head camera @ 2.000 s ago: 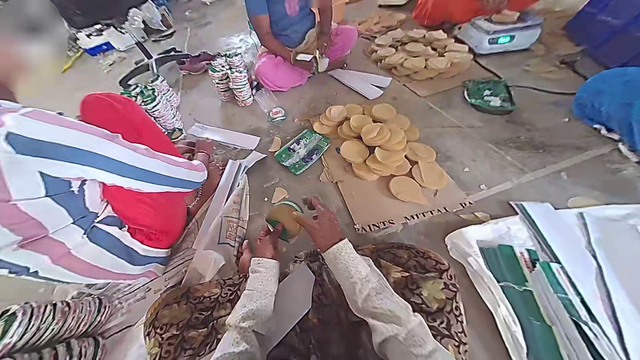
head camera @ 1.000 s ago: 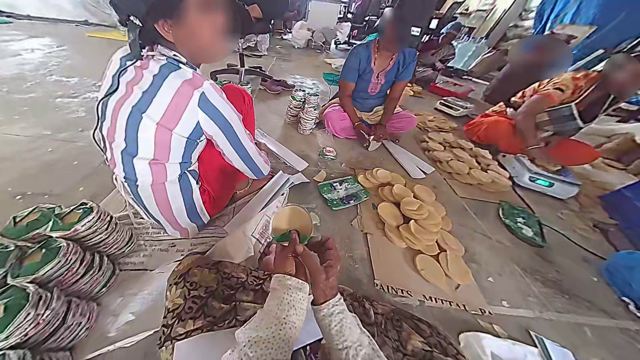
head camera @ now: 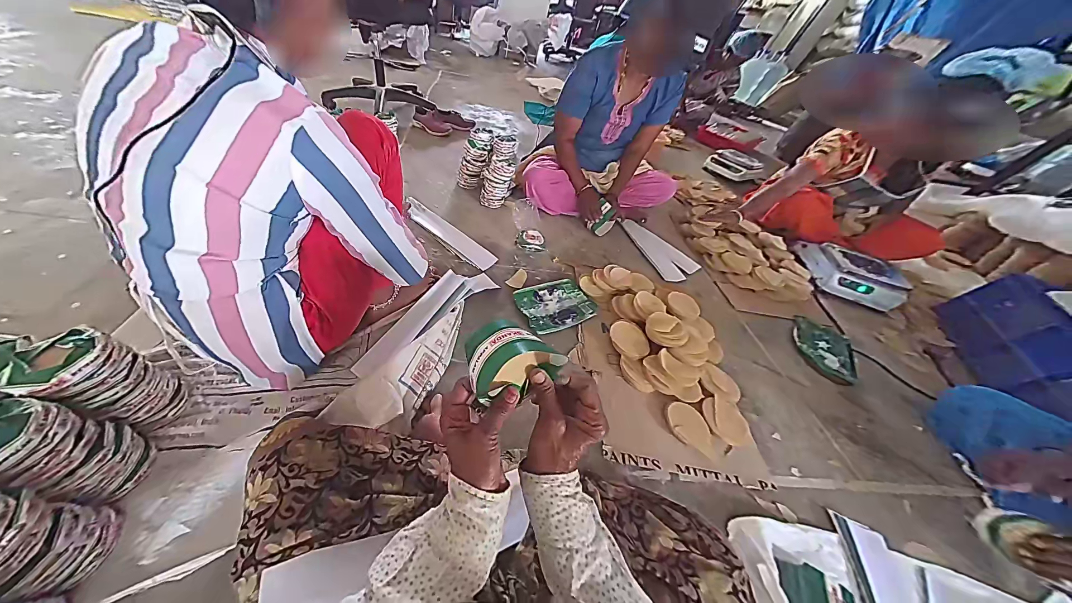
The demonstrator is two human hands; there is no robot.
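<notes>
My left hand [head camera: 479,431] and my right hand [head camera: 565,414] hold a tan disc together with a green printed paper strip [head camera: 504,356]. The strip curves up around the disc's far side, and the thumbs press at its near edge. Just beyond, a green printed tray [head camera: 554,306] lies on the floor. To its right, a heap of round tan discs [head camera: 666,331] rests on a cardboard sheet [head camera: 620,419]. White paper [head camera: 335,565] lies across my lap, over a brown patterned cloth.
A person in a striped shirt [head camera: 218,184] sits close at left, above stacks of wrapped discs [head camera: 109,385]. Opposite sits a person in blue [head camera: 620,109]; another sits by a scale [head camera: 850,276]. A white bag of strips [head camera: 796,553] stands at lower right.
The green strip now stands up in a curve around the disc in my hands; a second ago the disc's face showed with little green. The view has swung up from the lap since two seconds ago.
</notes>
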